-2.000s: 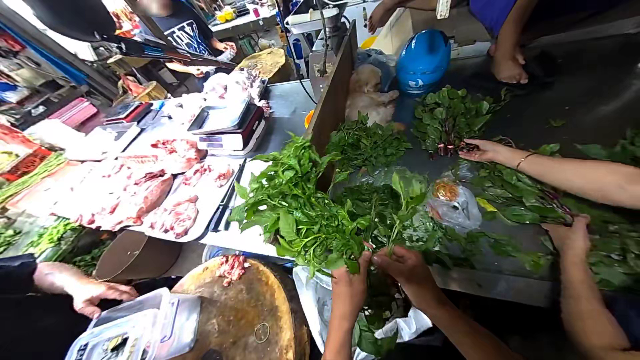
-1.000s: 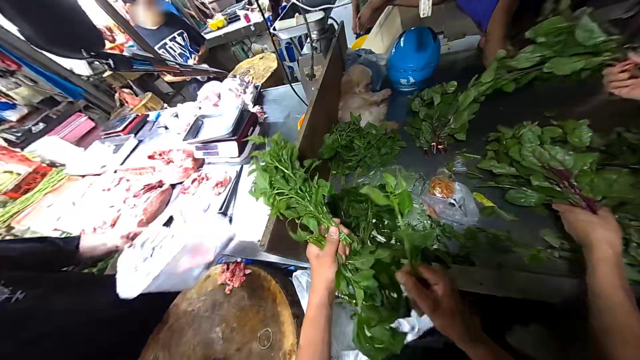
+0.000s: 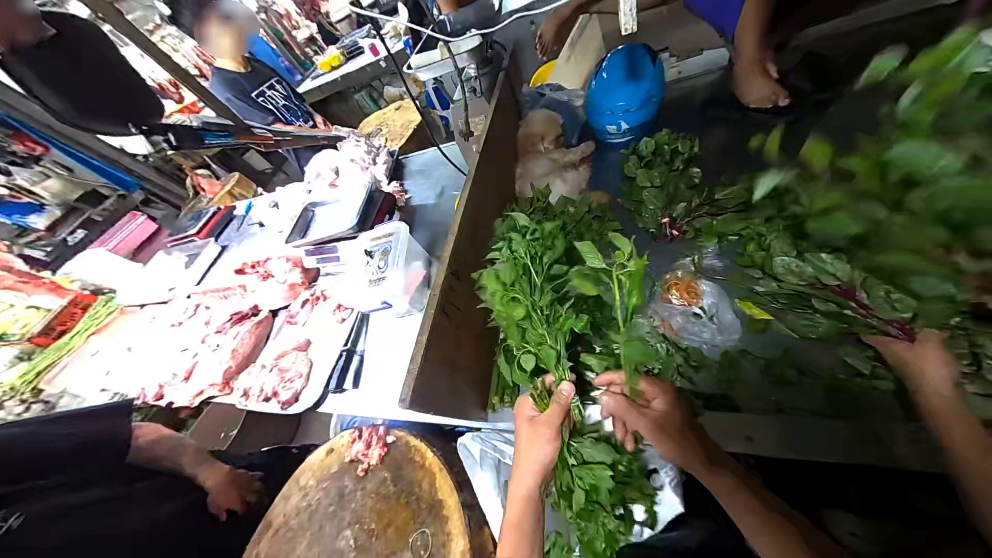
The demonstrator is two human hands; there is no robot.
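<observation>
My left hand (image 3: 542, 422) is closed around the stems of a large bunch of leafy greens (image 3: 535, 294), whose leaves fan upward beside the wooden partition. Just to its right, my right hand (image 3: 647, 407) holds a single upright sprig of greens (image 3: 622, 302) between thumb and fingers. More loose greens (image 3: 593, 473) hang below and between both hands, over a white plastic bag (image 3: 488, 465). A clear plastic bag with rubber bands (image 3: 690, 302) lies on the dark table, right of the sprig.
Left stand a round chopping block (image 3: 364, 496) with meat scraps, a wooden partition (image 3: 457, 310), a tray of raw meat (image 3: 279, 364), knives and a clear plastic box (image 3: 395, 267). Behind are a blue helmet (image 3: 624, 93) and a lying cat (image 3: 550, 155). At right, a co-worker's hand (image 3: 922, 356) holds purple-stemmed greens.
My right hand has come closer to my left, with a sprig in it. The clear box, earlier by the co-worker at left, now stands by the scale. Greens at the right have swung up, blurred.
</observation>
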